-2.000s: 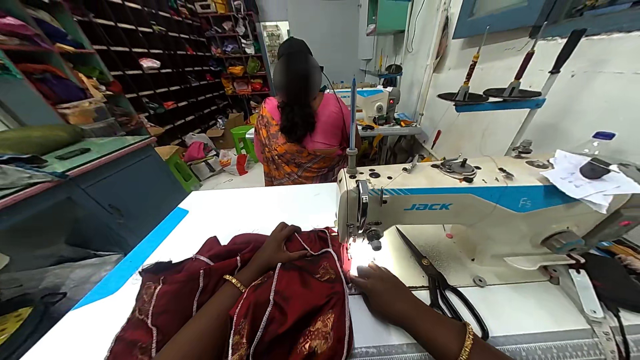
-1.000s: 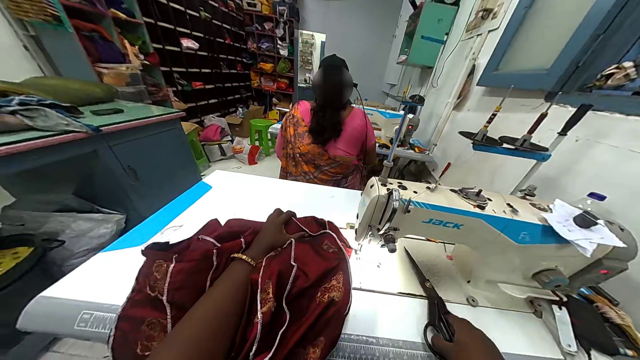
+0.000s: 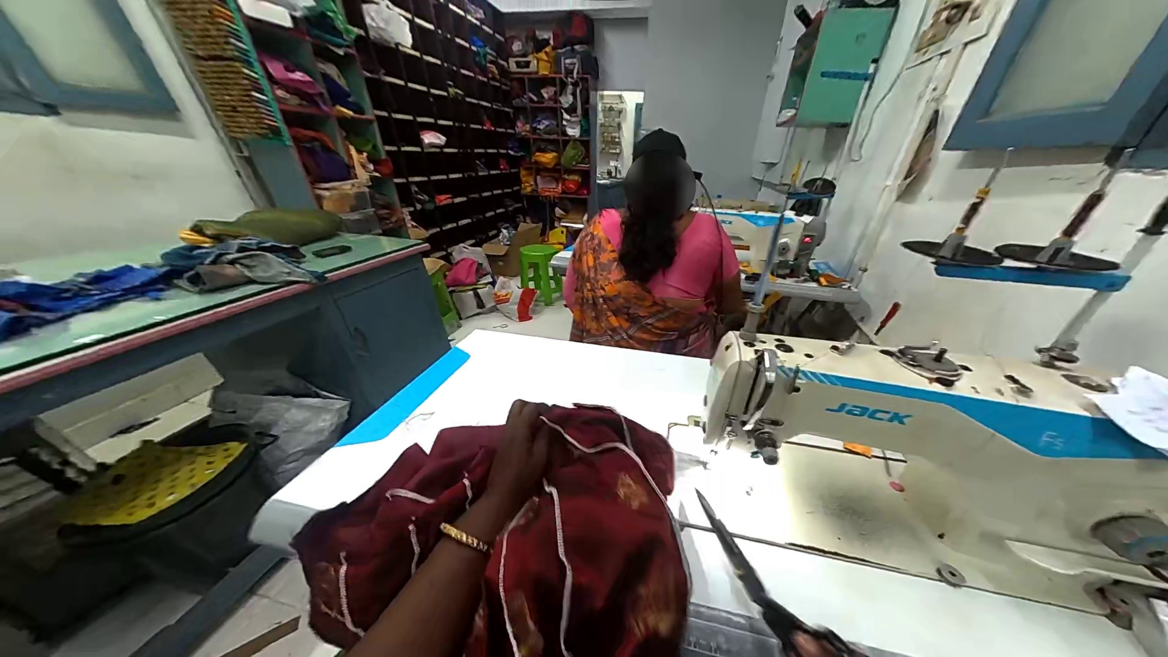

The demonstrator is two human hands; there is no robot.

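Note:
My left hand [image 3: 522, 452], with a gold bangle at its wrist, grips the upper part of a maroon garment [image 3: 611, 529] with white overlocked seams. The cloth lies bunched over the front of the white sewing table [image 3: 584, 365]. At the bottom edge, my right hand [image 3: 817, 644] is mostly cut off by the frame; it holds black-handled scissors [image 3: 741, 564] whose blades point up and left, just right of the garment. The head of a Jack sewing machine [image 3: 912, 429] stands behind the scissors, its needle area apart from the cloth.
Ahead, a person [image 3: 657, 255] sits with their back to me at another sewing machine [image 3: 757, 235]. A counter [image 3: 383, 260] with folded clothes runs along the left, above a black bin [image 3: 164, 511]. Thread stands [image 3: 1031, 265] rise behind my machine. Papers [image 3: 1136, 406] lie on its right end.
My right hand has gone from beside the needle to the scissors, which have moved toward the garment. My left hand has drawn the garment left, away from the needle. The view has swung left.

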